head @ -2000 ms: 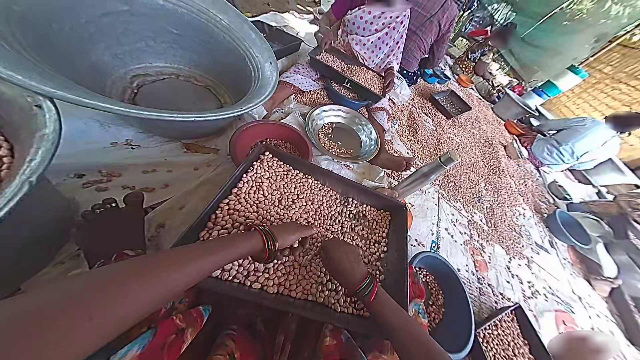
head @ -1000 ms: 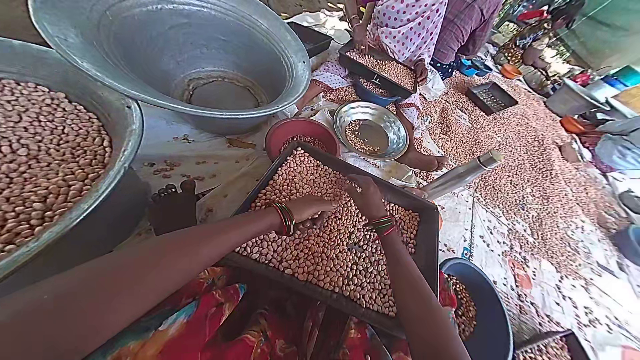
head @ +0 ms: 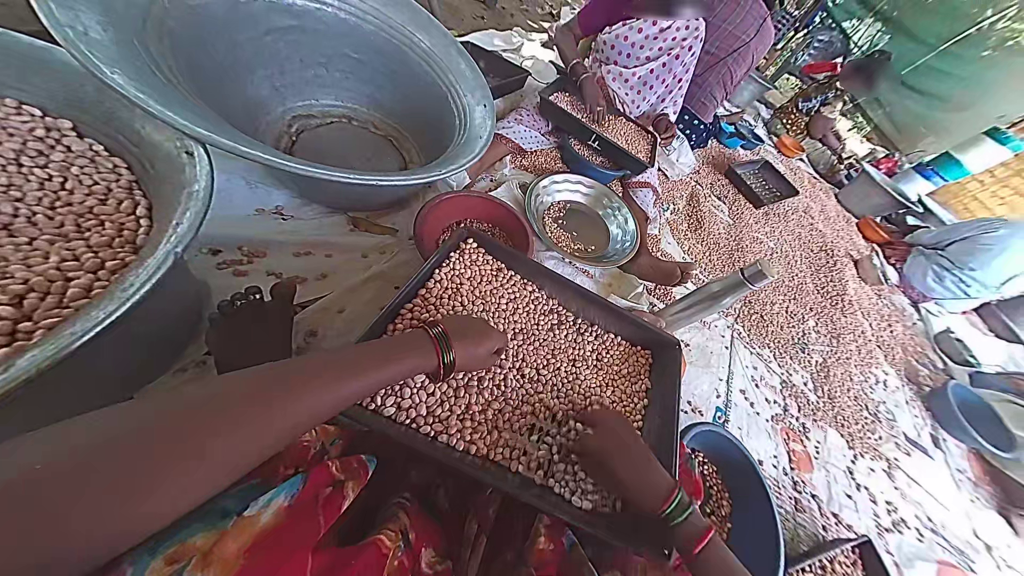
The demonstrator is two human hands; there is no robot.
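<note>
A black rectangular tray (head: 670,400) lies over my lap, filled with pinkish-brown nuts or seeds (head: 552,344). My left hand (head: 474,342), with bangles at the wrist, rests on the nuts left of the tray's middle, its fingers curled; whether it holds any is hidden. Near the tray's lower right part, my right hand (head: 612,456) touches the nuts with bent fingers, and what lies in them cannot be told. Beyond the tray's far edge stand a red bowl (head: 428,212) and a shiny metal bowl (head: 628,240), each with some nuts.
Large metal basins (head: 472,104) stand at the left, the nearer one (head: 196,200) full of nuts. A metal cylinder (head: 712,298) lies beyond the tray's right corner, a blue basin (head: 764,512) beside it. Spread nuts (head: 800,288) cover the sheet. Co-workers (head: 648,64) sit farther back.
My hands, close together over the tray one second ago, are now apart. The right hand has moved down toward the tray's near right side.
</note>
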